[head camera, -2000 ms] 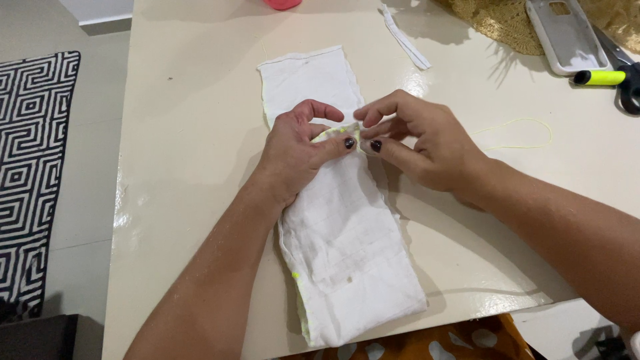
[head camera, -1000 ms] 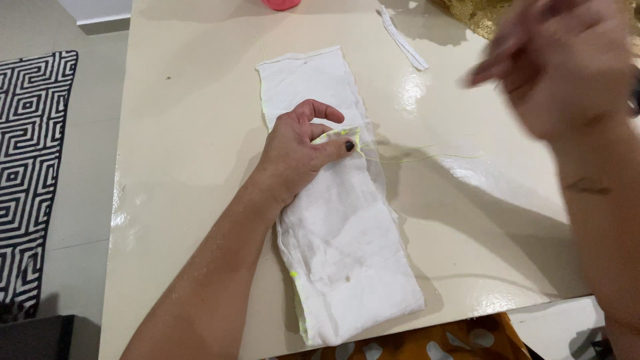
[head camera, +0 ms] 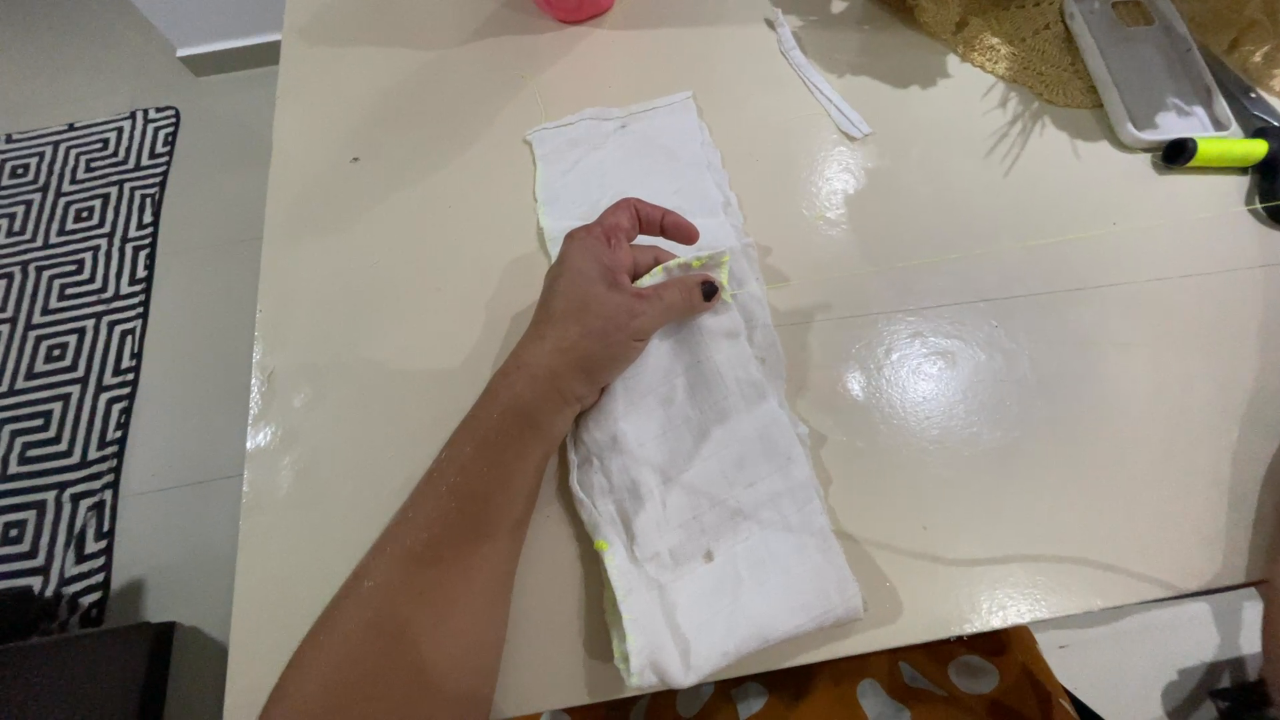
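A long strip of white cloth [head camera: 720, 480] lies on the table, folded over on itself, with neon yellow stitches along its left edge and at its upper folded end. My left hand [head camera: 610, 300] pinches that stitched end between thumb and fingers. From the stitched corner a neon yellow thread [head camera: 900, 260] runs off tautly to the right edge of the view. My right hand is out of the frame; only a sliver of the arm shows at the right edge.
A narrow white cloth strip [head camera: 820, 80] lies on the cream table [head camera: 400, 250]. At the upper right are a pale phone case [head camera: 1150, 75], scissors [head camera: 1240, 95], a yellow marker [head camera: 1215, 153] and a gold crocheted cloth [head camera: 1030, 60]. A pink object [head camera: 575, 8] stands at the top edge.
My right hand has left the stitched corner, moved right and gone out of view. The yellow thread, earlier a loose loop on the table, is now drawn out long. My left hand keeps its pinch.
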